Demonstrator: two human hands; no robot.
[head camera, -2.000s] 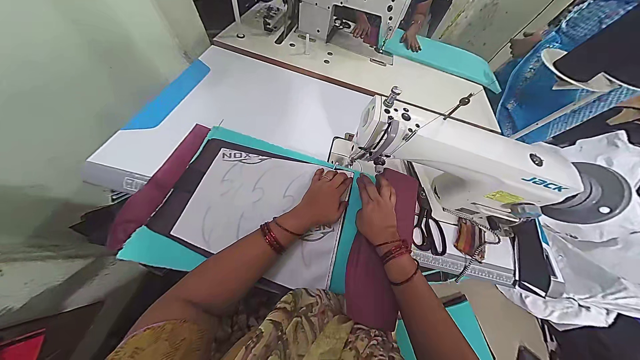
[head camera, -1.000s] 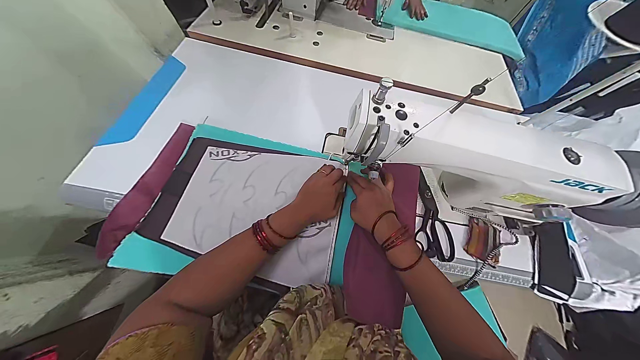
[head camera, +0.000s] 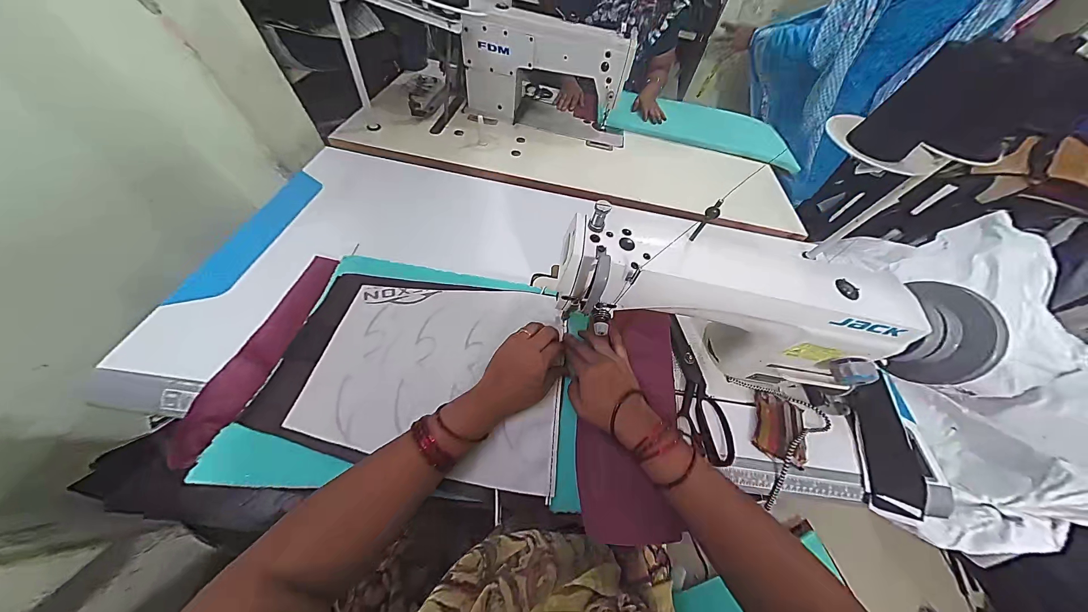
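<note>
A white printed fabric panel (head camera: 425, 365) lies over black, teal and maroon fabric layers on the bed of a white Jack sewing machine (head camera: 731, 297). My left hand (head camera: 527, 365) pinches the panel's right edge just below the needle area. Close beside it, my right hand (head camera: 599, 365) presses the teal fabric strip (head camera: 565, 442) with its fingertips near the presser foot. A maroon fabric piece (head camera: 629, 493) hangs beneath my right wrist. The needle tip and the exact stitch point are hidden by the machine head and my fingers.
Black-handled scissors (head camera: 710, 425) and a bundle of coloured thread (head camera: 778, 425) lie right of my right hand. Behind, a co-worker's hands hold teal fabric (head camera: 705, 132) at a second sewing machine (head camera: 544, 59). White cloth (head camera: 1003, 408) is heaped at the right.
The view has shifted and shows more of the rear machine than one second ago. My hands stay close together at the fabric beside the presser foot.
</note>
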